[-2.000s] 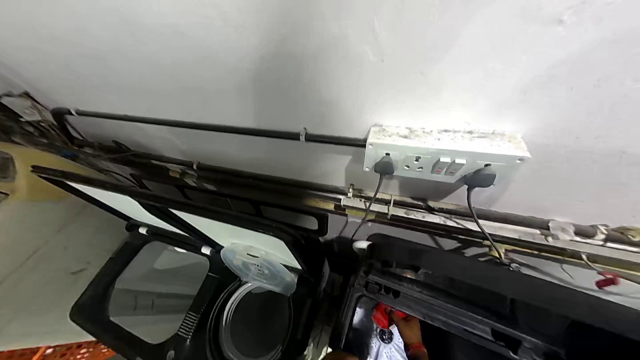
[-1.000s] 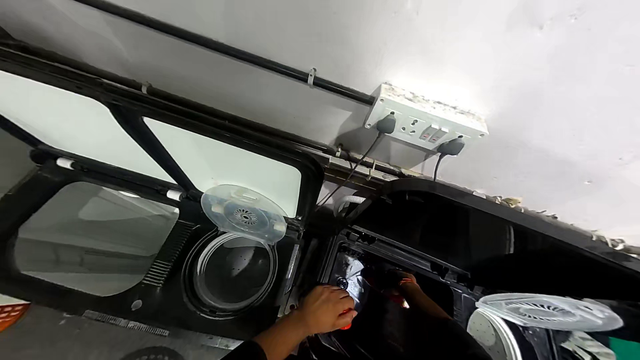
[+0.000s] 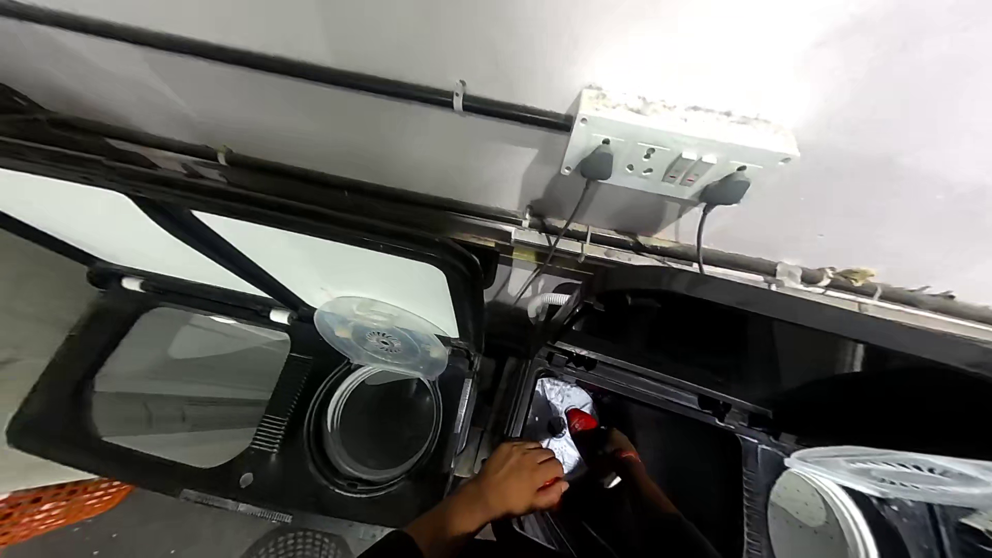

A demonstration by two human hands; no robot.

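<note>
My left hand [image 3: 521, 479] rests at the near left edge of the right washing machine's open tub, its fingers curled around something red that is mostly hidden. Deeper inside that dark tub [image 3: 701, 465] is my right hand [image 3: 618, 448], with a red band at the wrist. It is beside a red cloth or object [image 3: 581, 421] and a crumpled white and silvery cloth [image 3: 559, 395]. Shadow hides its fingertips, so its hold cannot be made out.
At left stands another twin-tub washing machine [image 3: 271, 457] with its lid up and a clear round spinner cover [image 3: 381, 337] tilted open. A second spinner cover [image 3: 899, 473] is at right. A socket board [image 3: 682, 147] with two plugs is on the wall. An orange basket [image 3: 62, 508] lies lower left.
Two seconds ago only one hand clearly showed, in the tub with red and white cloth; now both arms show. The left hand stays at the tub's edge since one second ago. The view has shifted.
</note>
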